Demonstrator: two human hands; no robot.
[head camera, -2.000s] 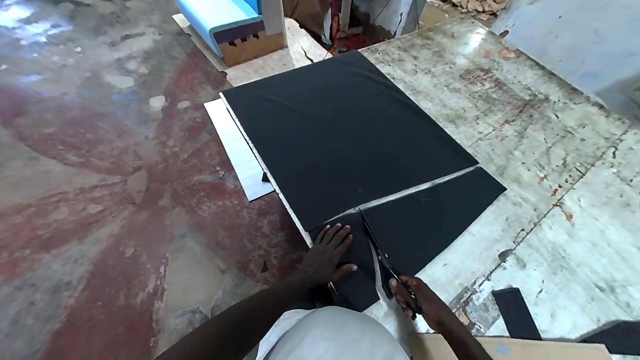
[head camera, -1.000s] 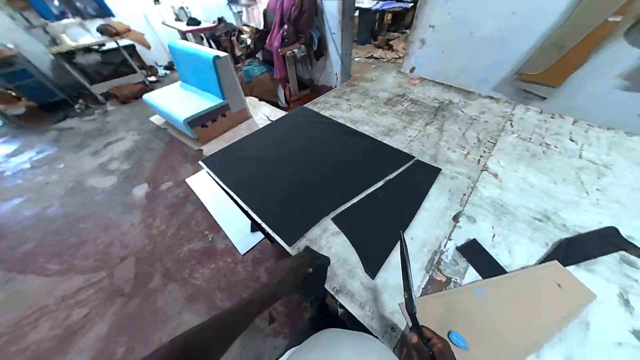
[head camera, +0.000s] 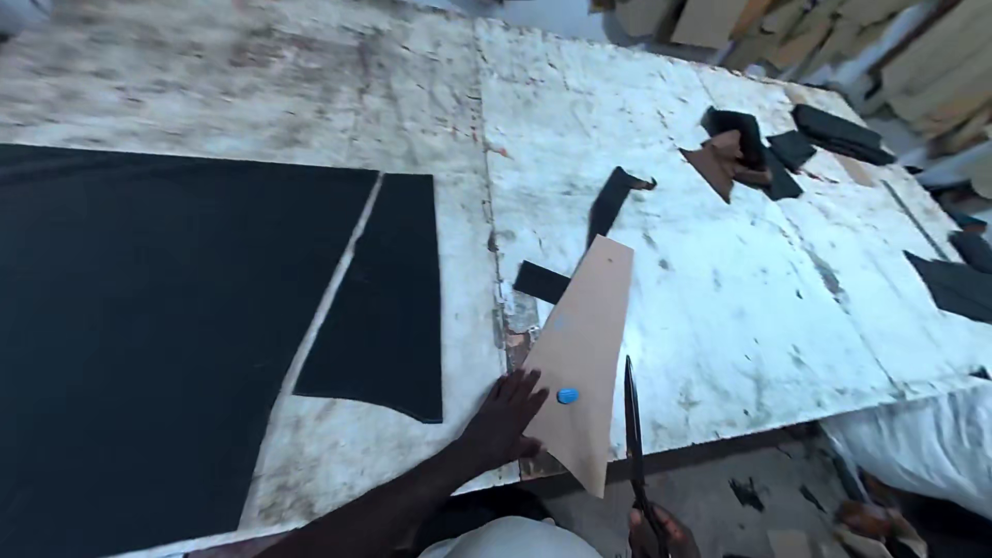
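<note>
My left hand (head camera: 508, 418) lies with spread fingers at the left edge of a tan cardboard template (head camera: 593, 325), seemingly touching it. On the template sits a small blue object (head camera: 567, 396), perhaps tailor's chalk. Long dark scissors (head camera: 634, 434) are in my right hand (head camera: 659, 531), their blades together and pointing away, just right of the template. A cut black fabric piece (head camera: 384, 302) lies to the left, separated by a narrow gap from a large black fabric sheet (head camera: 155, 325).
Black strips (head camera: 542, 282) lie partly beside and behind the template on the worn pale table (head camera: 721, 310). Black and brown scraps (head camera: 725, 159) and a folded black cloth (head camera: 841, 133) are at the far right. Clear plastic sheeting (head camera: 922, 442) hangs by the table's near right edge.
The view has swung right. Earlier the scissors were at the black fabric with my left hand pressing on it; now the left hand is at the template, and the scissors are beside it.
</note>
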